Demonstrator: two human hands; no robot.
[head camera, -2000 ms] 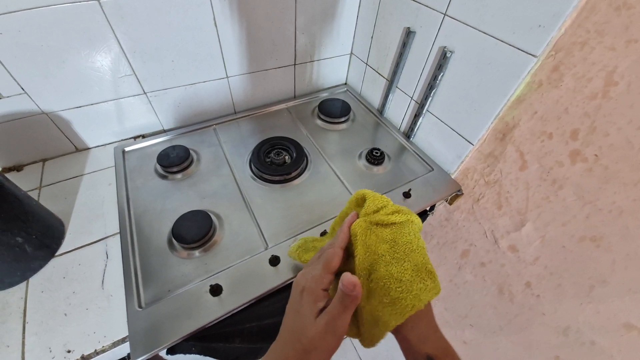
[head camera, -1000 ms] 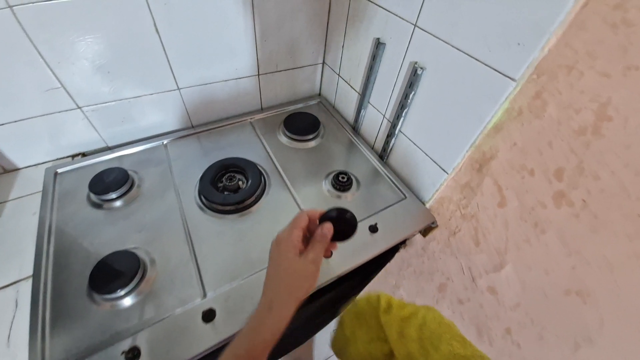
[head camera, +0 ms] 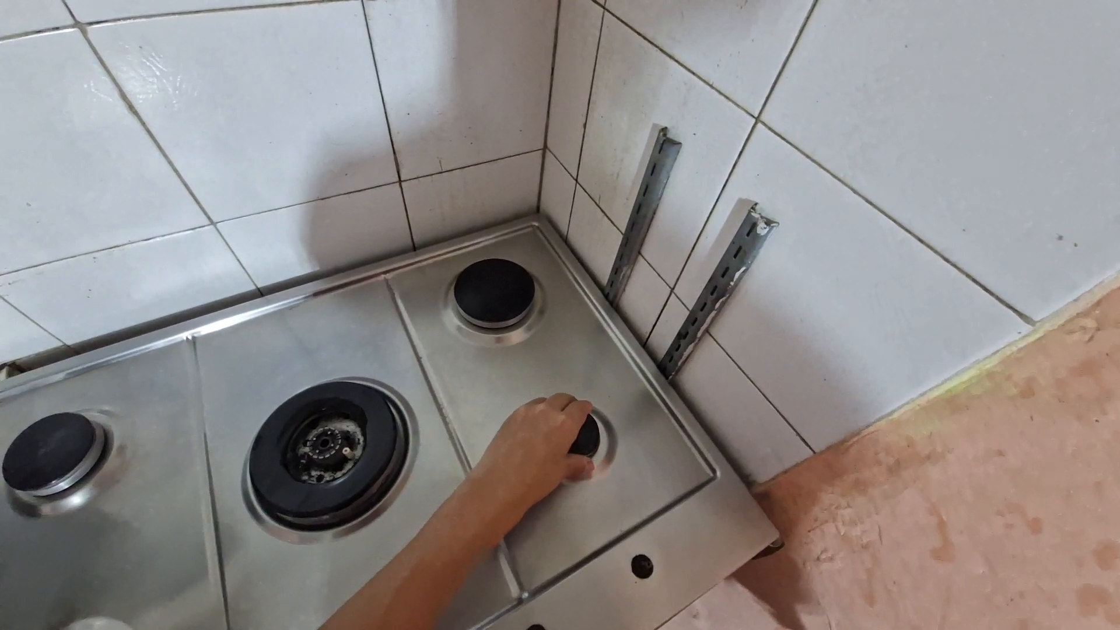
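Observation:
My left hand (head camera: 538, 446) reaches over the right part of a stainless steel gas cooktop (head camera: 612, 490). Its fingers and thumb grip a small black burner cap (head camera: 584, 436), which sits at the front right burner; the fingers hide part of the cap. Behind it is the back right burner with its black cap (head camera: 494, 290). To the left lies the large centre burner with a black ring (head camera: 326, 451), its middle uncovered. Another black cap (head camera: 52, 451) is on the burner at the far left. My right hand is out of view.
White wall tiles (head camera: 271, 114) rise behind the cooktop. Two slotted metal rails (head camera: 643, 214) stand against the right-hand tiles, close to the cooktop's edge. A rough pink wall (head camera: 962, 507) is at the lower right. A knob hole (head camera: 642, 566) shows in the front strip.
My left hand has carried the small cap from above the cooktop's front edge onto the front right burner. The yellow cloth seen earlier has left the view, which now sits closer to the right side.

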